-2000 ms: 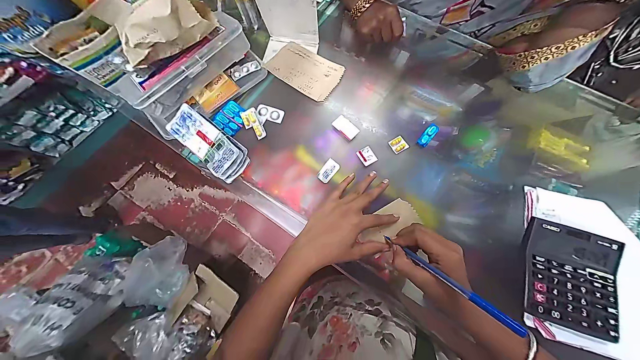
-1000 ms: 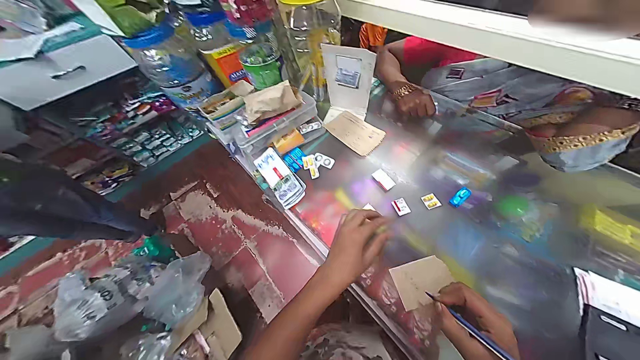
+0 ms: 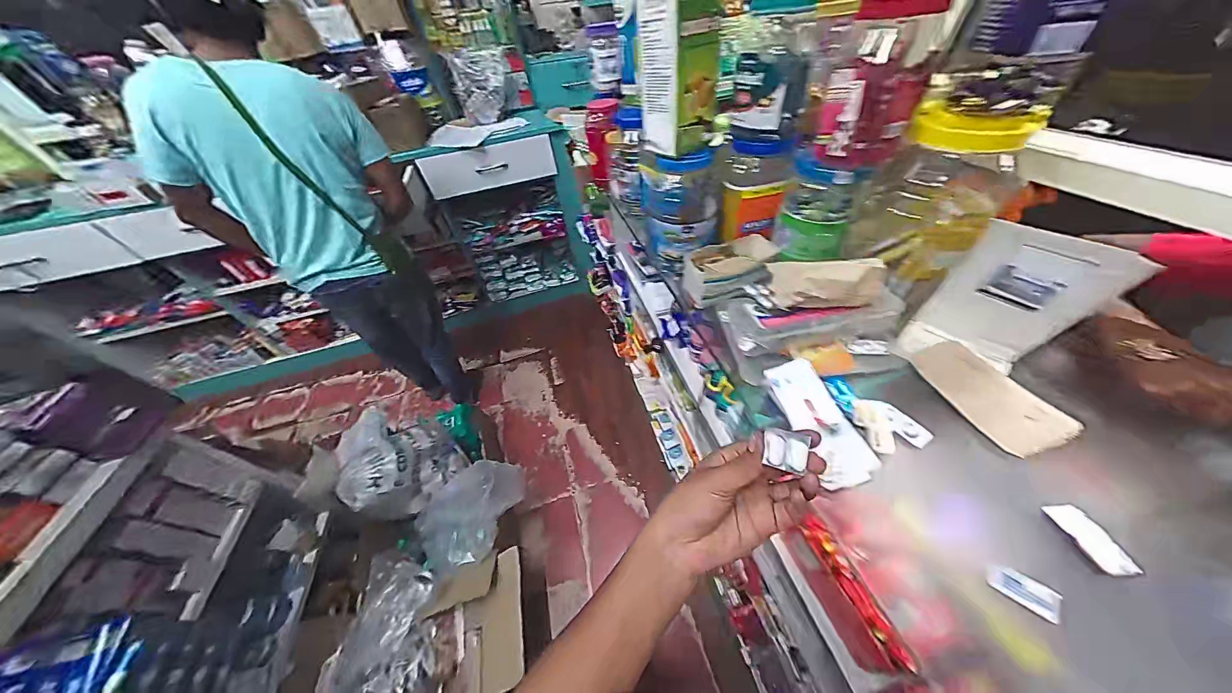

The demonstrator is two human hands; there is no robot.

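My left hand [image 3: 736, 505] is raised beside the edge of the glass counter, a small blister pack [image 3: 786, 451] pinched between thumb and fingers. Just beyond it on the counter lie white packets [image 3: 835, 445], with more blister strips [image 3: 893, 424] beside them. Nearer, a small white packet [image 3: 1092, 539] and a white and blue one [image 3: 1024, 594] rest on the glass. A brown paper envelope [image 3: 997, 397] lies in front of an upright white card [image 3: 1032, 279]. My right hand is out of view.
A clear plastic box [image 3: 770, 342] holding papers stands at the counter's edge, before lidded jars [image 3: 678, 202]. A person [image 3: 279, 173] in a turquoise shirt stands at shelves on the left. Plastic bags [image 3: 385, 467] and cardboard [image 3: 491, 616] lie low at left. Another person's arm [image 3: 1155, 361] is at right.
The view has swung far left and up. My left hand, spread on paper two seconds ago, is now raised with a blister pack. My right hand, earlier holding a blue pen, has left the view.
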